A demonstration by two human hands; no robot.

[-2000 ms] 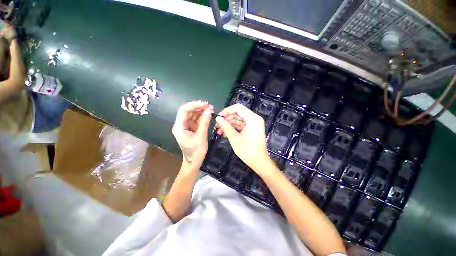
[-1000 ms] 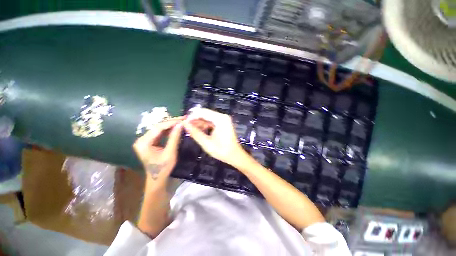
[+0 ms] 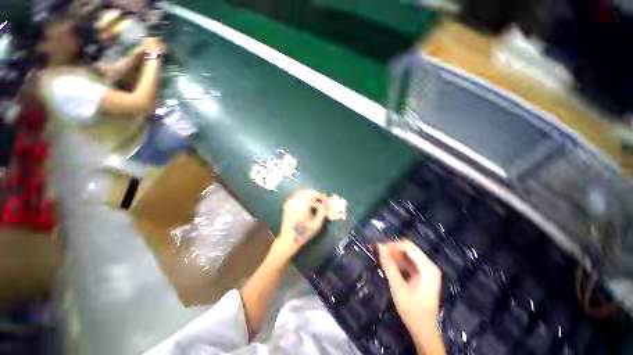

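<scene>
My left hand [image 3: 303,213] is at the pale small-piece pile [image 3: 336,207], its fingers at the pile's left edge. The fingers are curled, and blur hides whether they pinch a piece. My right hand [image 3: 414,277] is over the black blister tray [image 3: 479,256], with thumb and forefinger at a thin dark item [image 3: 366,248] that is hard to tell from the tray. The tray's pockets are blurred. The mixed small-piece pile [image 3: 273,170] lies farther left on the green surface.
A grey instrument [image 3: 472,104] with a wooden top stands behind the pale rail [image 3: 312,76]. Orange-brown cables [image 3: 593,295] hang at the right. A cardboard box [image 3: 170,201] with clear film [image 3: 215,225] is at lower left. Another person [image 3: 104,97] is at the far left.
The view has swung left and is blurred. My hands, together before, are now apart: the left at the pale pile, the right over the tray. The other person has come back into view.
</scene>
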